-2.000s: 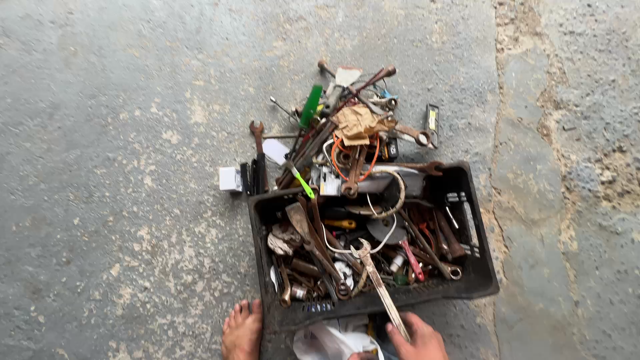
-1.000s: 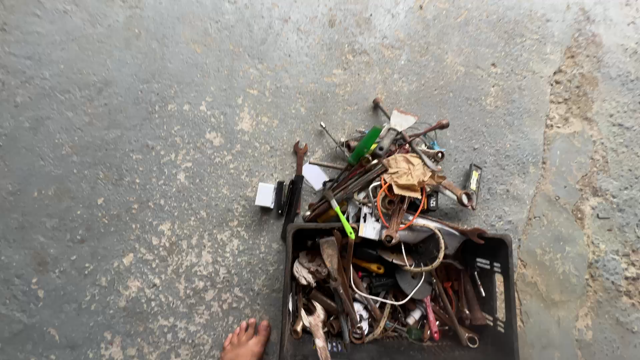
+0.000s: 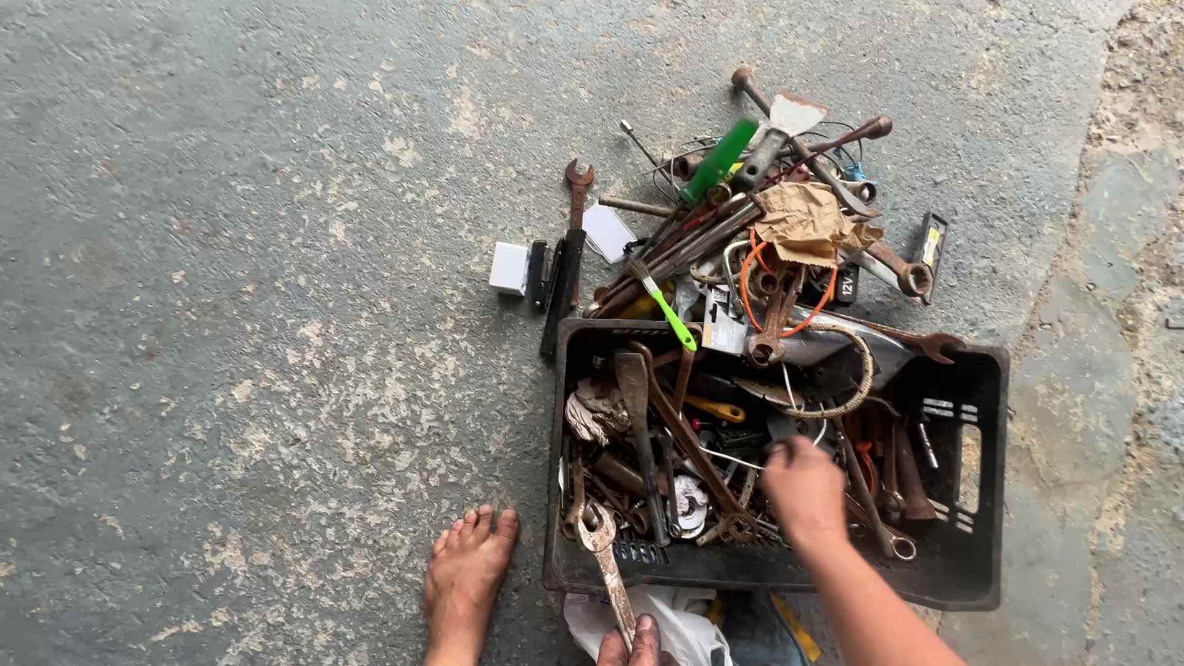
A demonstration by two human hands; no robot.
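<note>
At the bottom centre, my left hand [image 3: 636,640] grips the handle of a worn wrench [image 3: 606,560], whose open jaw lies over the front left edge of a black plastic crate [image 3: 768,581]. My right hand [image 3: 803,486] reaches down into the middle of the crate, fingers bent at a white cord [image 3: 731,457] and a grey metal piece; whether it grips either is hidden. Around it lie rusty wrenches [image 3: 694,444], a flat metal bar [image 3: 638,416], a yellow-handled tool [image 3: 717,408] and a braided rope loop [image 3: 868,370].
Behind the crate is a tool pile with a green handle [image 3: 721,159], a putty knife [image 3: 795,113], brown paper [image 3: 803,222] and a green paintbrush [image 3: 671,313]. A white box [image 3: 509,268] lies left of it. A bare foot [image 3: 470,578] and a white plastic bag [image 3: 680,610] are nearer.
Two seconds ago a hand held the wrench over the crate's front middle; the wrench now lies at the front left. My right hand has come into the crate since one second ago.
</note>
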